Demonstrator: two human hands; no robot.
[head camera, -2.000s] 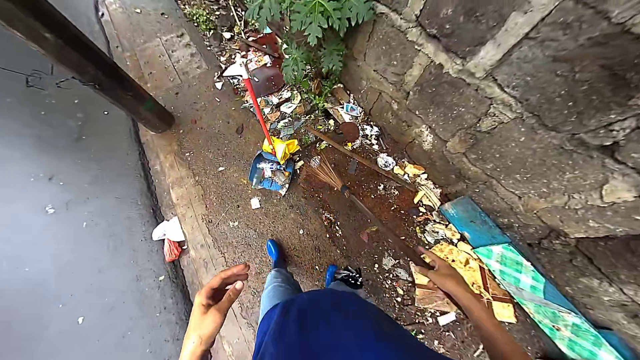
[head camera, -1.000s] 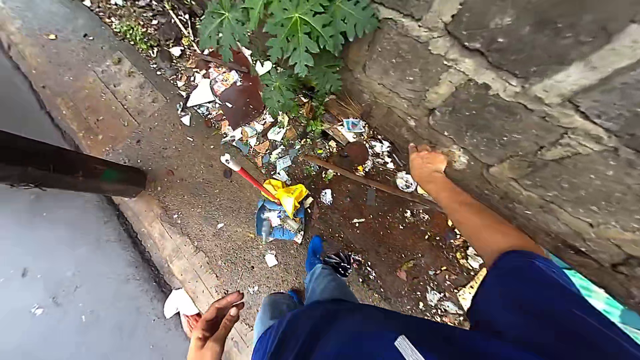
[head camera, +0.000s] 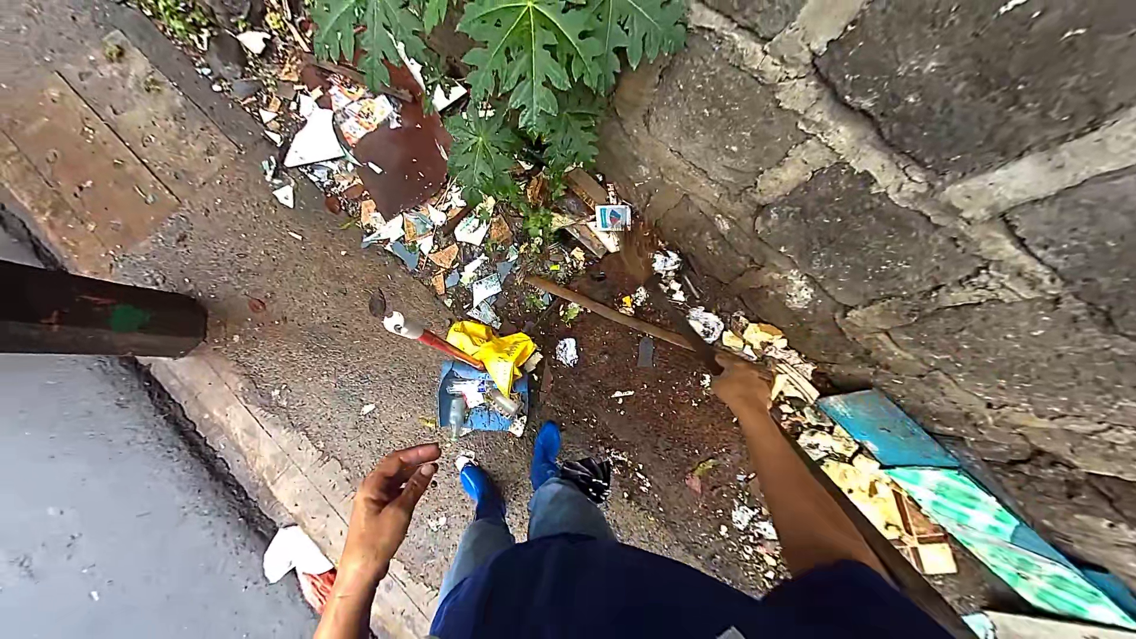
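My right hand (head camera: 742, 383) is closed around the dark handle of a stick broom (head camera: 685, 321), whose blurred bristles rest on the ground near the wall. Held in the air at lower left, my left hand (head camera: 397, 497) has its fingers curled, thumb near the fingertips, with nothing visible in it. Beyond it, in front of my blue shoes, a blue dustpan (head camera: 484, 415) holds litter, including a clear bottle and a yellow plastic bag (head camera: 499, 353). The dustpan's red handle (head camera: 451, 348) with a white end stands up from it. A thin wooden stick (head camera: 612, 312) lies across the dirt.
A stone wall (head camera: 887, 222) runs along the right, with broken tiles, paper scraps and a blue-green panel (head camera: 976, 506) at its foot. Leafy plants (head camera: 541, 53) overhang a rubble heap (head camera: 461, 240). At left are a dark pole (head camera: 98, 311), the curb and the wet road.
The broom has moved from beside the dustpan to the foot of the wall, still in my right hand. That hand reached toward the wall a second ago and is now lower. The view has shifted.
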